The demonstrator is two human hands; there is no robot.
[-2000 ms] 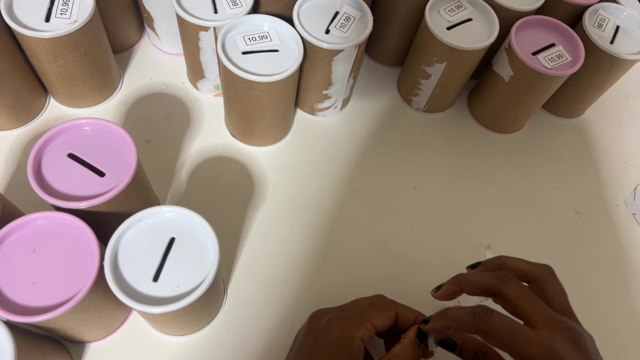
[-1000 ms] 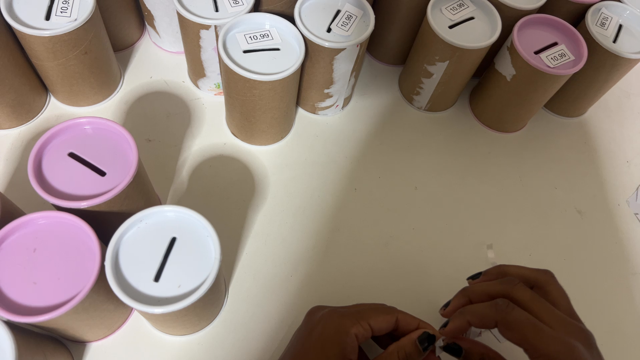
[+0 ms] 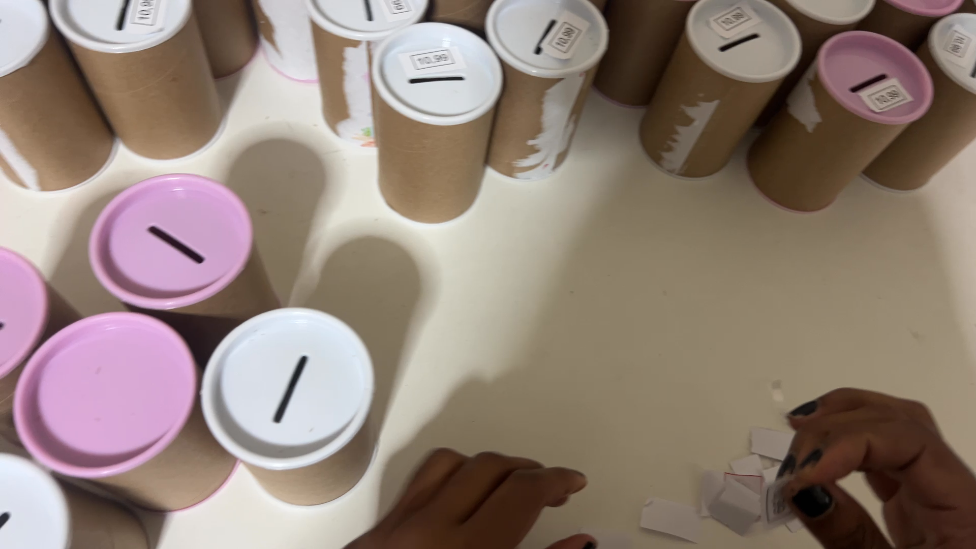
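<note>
At the lower right, my right hand (image 3: 877,465) pinches a small white printed label (image 3: 776,503) between thumb and fingers. Below and beside it lie several small paper pieces (image 3: 736,503) on the white table. My left hand (image 3: 488,503) is at the bottom centre, its fingers apart and nothing seen in them; part of it is cut off by the frame edge. Left of that hand stands a cardboard tube with a white slotted lid (image 3: 288,387), beside one with a pink slotted lid (image 3: 171,240) and one with a plain pink lid (image 3: 105,394). These lids bear no stickers.
Along the far side stand several cardboard tubes with slotted lids, such as a white-lidded one (image 3: 437,72) and a pink-lidded one (image 3: 874,76), both with price stickers. Some tubes show torn white paper (image 3: 550,126). A tiny scrap (image 3: 777,390) lies on the table (image 3: 610,320).
My hands were close together at the lower right; now they are apart, the left one further left. The small paper pieces beneath them have come into sight, and a printed label shows in my right fingers.
</note>
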